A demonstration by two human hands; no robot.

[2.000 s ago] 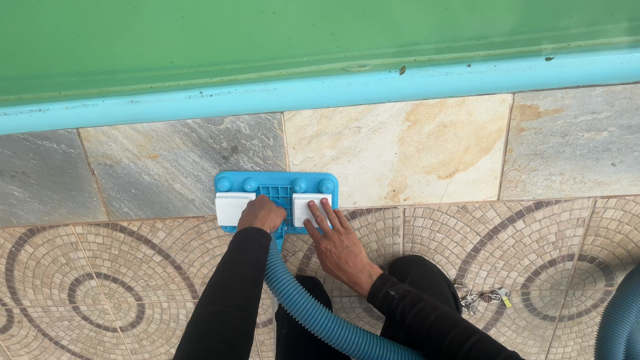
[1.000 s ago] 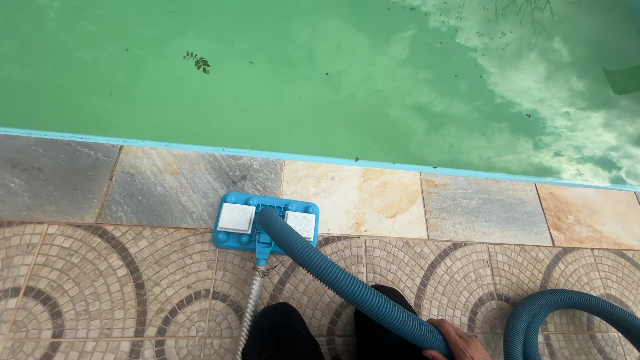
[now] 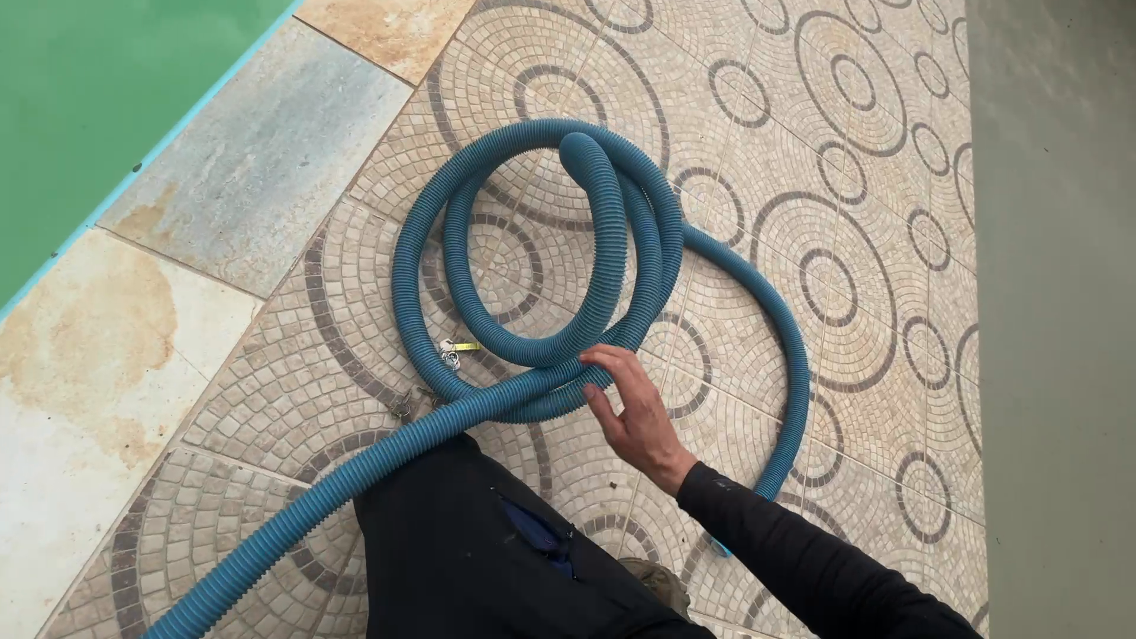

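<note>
A blue ribbed pool vacuum hose (image 3: 408, 275) lies in loose loops on the patterned patio tiles, and one length of it runs to the lower left across my knee. My right hand (image 3: 635, 417) is over the lower right of the loops, thumb and fingers apart, with the fingertips at the hose; whether they touch it I cannot tell. Nothing is gripped in that hand. My left hand is out of view. A light blue piece (image 3: 721, 548) shows partly behind my right forearm, near the lower stretch of hose.
The green pool (image 3: 115, 98) with its light blue edge lies at the upper left, bordered by stone slabs (image 3: 257, 151). Keys with a yellow tag (image 3: 465, 346) lie beside the hose loops. A grey surface (image 3: 1056, 311) runs down the right side.
The view has swung right from the blue vacuum head to the hose loops. Both hands were at the head's white blocks two seconds ago; my right hand is now over the hose, my left out of view.
</note>
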